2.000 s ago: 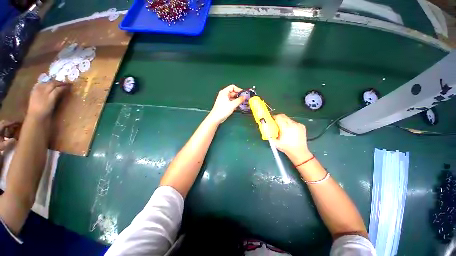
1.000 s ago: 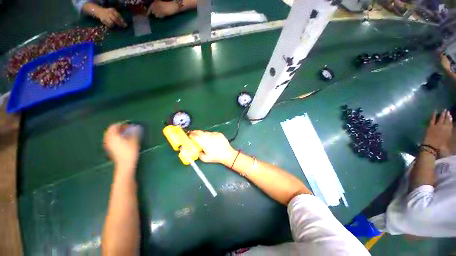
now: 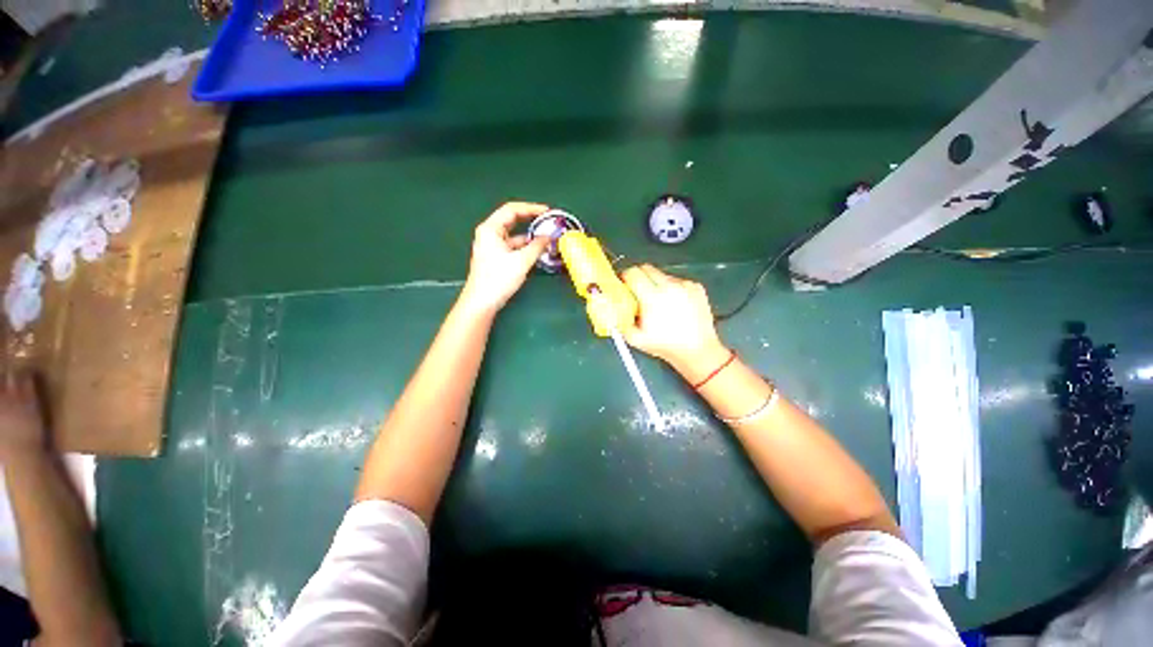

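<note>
My left hand holds a round black-and-white unit by its left side, above the green bench. My right hand is shut on a yellow glue gun, its front end at the held unit. The nozzle tip is hidden against the unit. A translucent white glue stick sticks out of the gun's rear toward me. Another round unit lies to the right of the held one, white face up.
White post at right, with a cord and more round units near it. Bundled glue sticks and black parts lie at right. Blue tray far left; brown board with white discs; a person's arm at left.
The view swung right and then back left. My left hand moved with a unit, apart from the gun a second ago; now unit and gun meet. Fewer units lie between my hands and the post.
</note>
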